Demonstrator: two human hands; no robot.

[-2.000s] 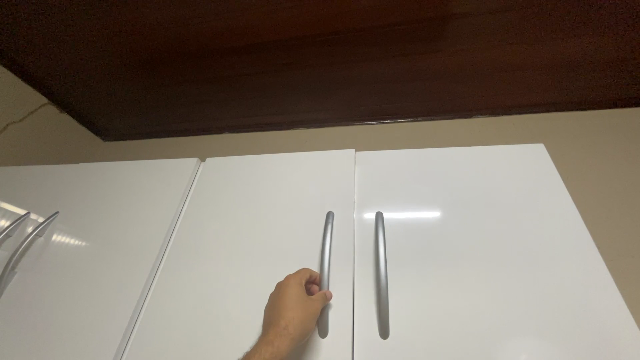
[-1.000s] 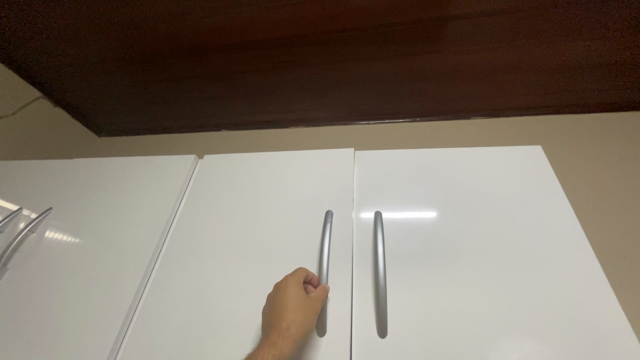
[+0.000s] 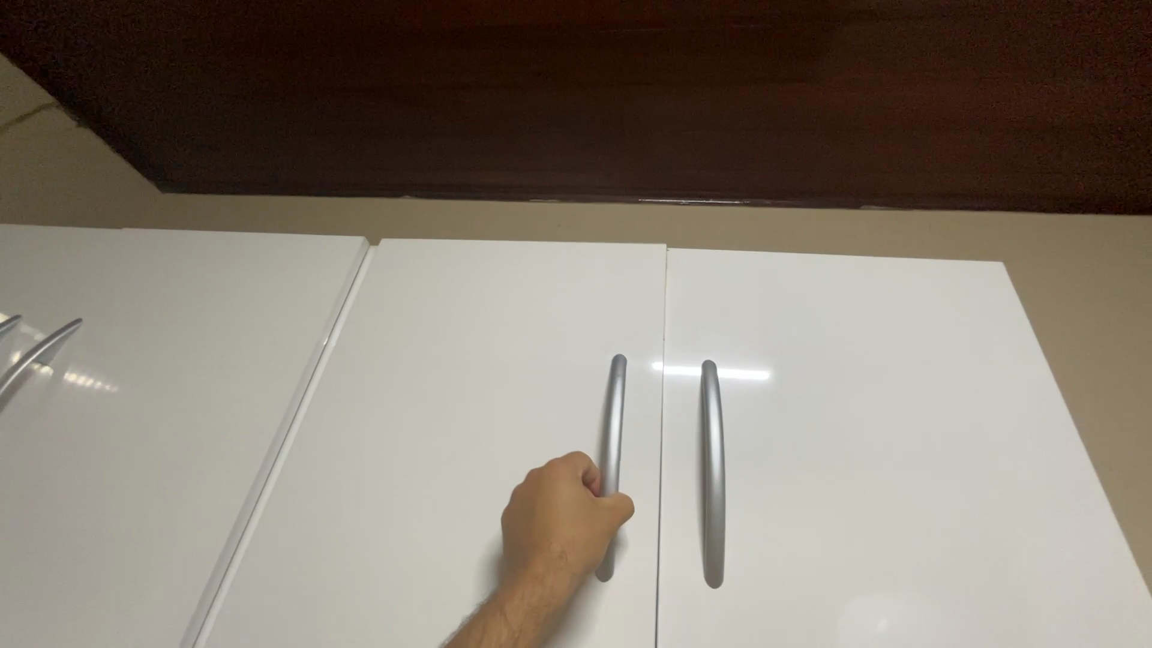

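My left hand [image 3: 562, 522] reaches up from the bottom of the view, with its fingers curled around the lower half of a silver bow handle [image 3: 615, 414]. The thumb lies across the front of that handle. It is fixed near the right edge of a glossy white cabinet door [image 3: 486, 360], which looks closed. Just right of the seam, a matching silver handle [image 3: 714, 477] stands on the neighbouring white cabinet door [image 3: 864, 423], untouched. My right hand is out of view.
Another white cabinet door [image 3: 180, 432] lies to the left, with curved silver handles [image 3: 40, 355] at the left edge. Above the cabinets are a beige wall [image 3: 504, 220] and a dark reddish-brown ceiling panel [image 3: 576, 99].
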